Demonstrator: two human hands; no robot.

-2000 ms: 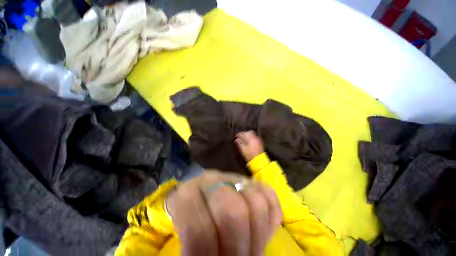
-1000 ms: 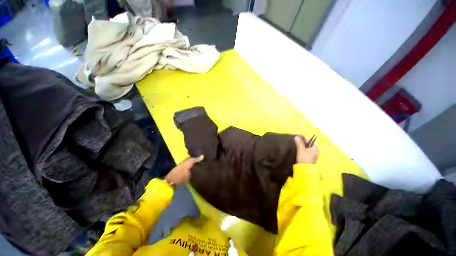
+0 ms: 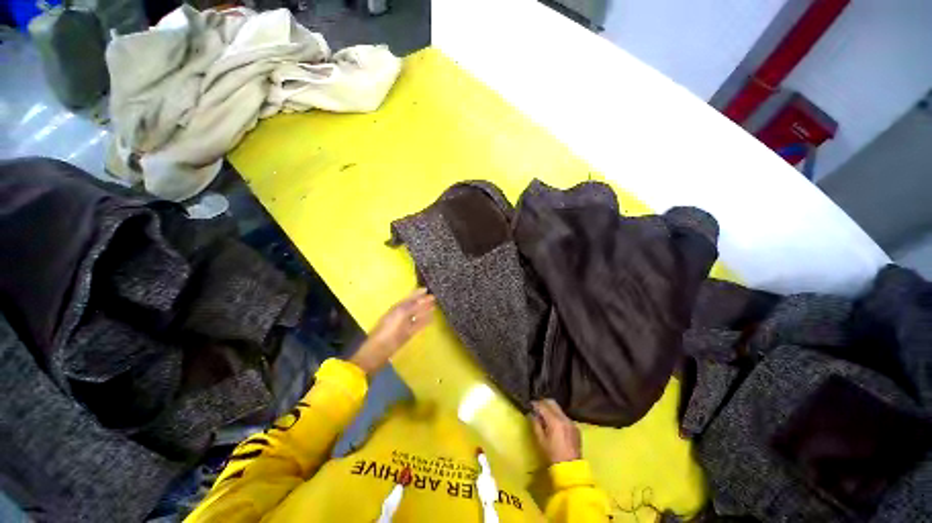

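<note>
A tweed jacket (image 3: 475,281) lies on the yellow table in front of me, speckled cloth on its left part. Its smooth dark brown lining (image 3: 618,296) shows on the right part, and a plain dark patch (image 3: 474,223) near its top left. My right hand (image 3: 555,431) pinches the jacket's lower edge at its near side. No snips can be made out in it now. My left hand (image 3: 404,325) is beside the jacket's left edge, fingers extended; it does not appear to grip the cloth.
The yellow table (image 3: 399,153) has a raised white edge (image 3: 654,133) behind. A jacket pile (image 3: 818,409) is at right, another jacket pile (image 3: 112,337) at left. A cream cloth (image 3: 225,87) lies at the far left. Dark threads lie near the front edge. A red box (image 3: 799,128) is beyond.
The jacket has been turned from plain lining up to partly speckled side up and sits farther right. My right hand has moved down to its near edge. My left hand has come off the cloth.
</note>
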